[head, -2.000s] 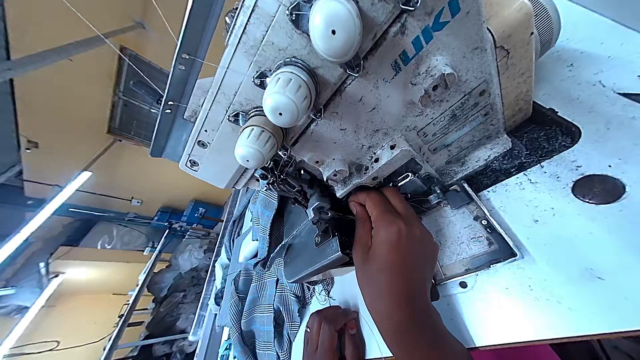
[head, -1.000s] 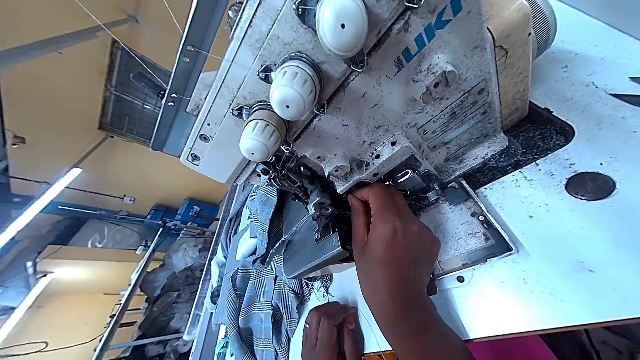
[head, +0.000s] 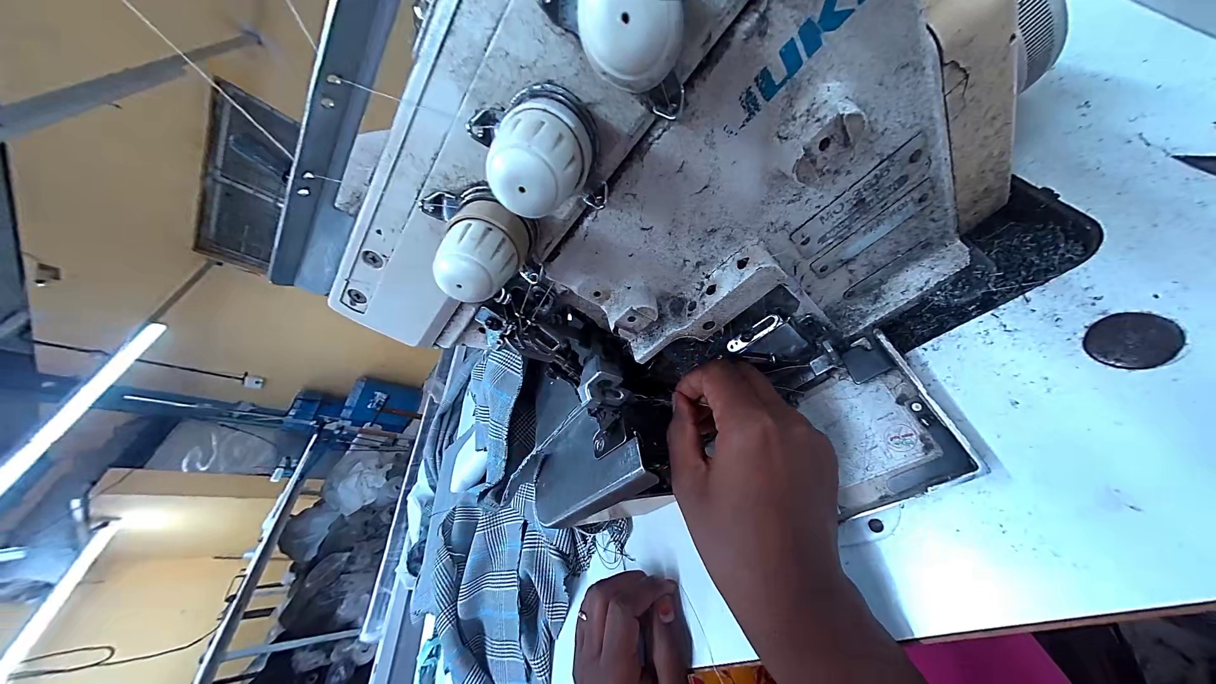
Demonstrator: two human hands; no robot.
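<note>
An open-fronted overlock sewing machine (head: 703, 199), worn and dusty with lint, stands over the white table. My right hand (head: 750, 446) reaches into its looper area, thumb and forefinger pinched together beside the metal presser foot parts (head: 603, 389). A thin thread appears at those fingertips; their exact contact is partly hidden by the hand. My left hand (head: 627, 622) rests on the table near the front edge, fingers curled, with nothing visible in it. Grey checked fabric (head: 484, 560) hangs and lies left of the angled metal cover plate (head: 589, 465).
White tension knobs (head: 539, 157) line the machine head. Right of the hand is an opened panel (head: 883, 437) in the table. A round dark disc (head: 1133, 340) is set in the tabletop. Blue boxes (head: 375, 404) and bagged material (head: 351, 503) stand beyond at left.
</note>
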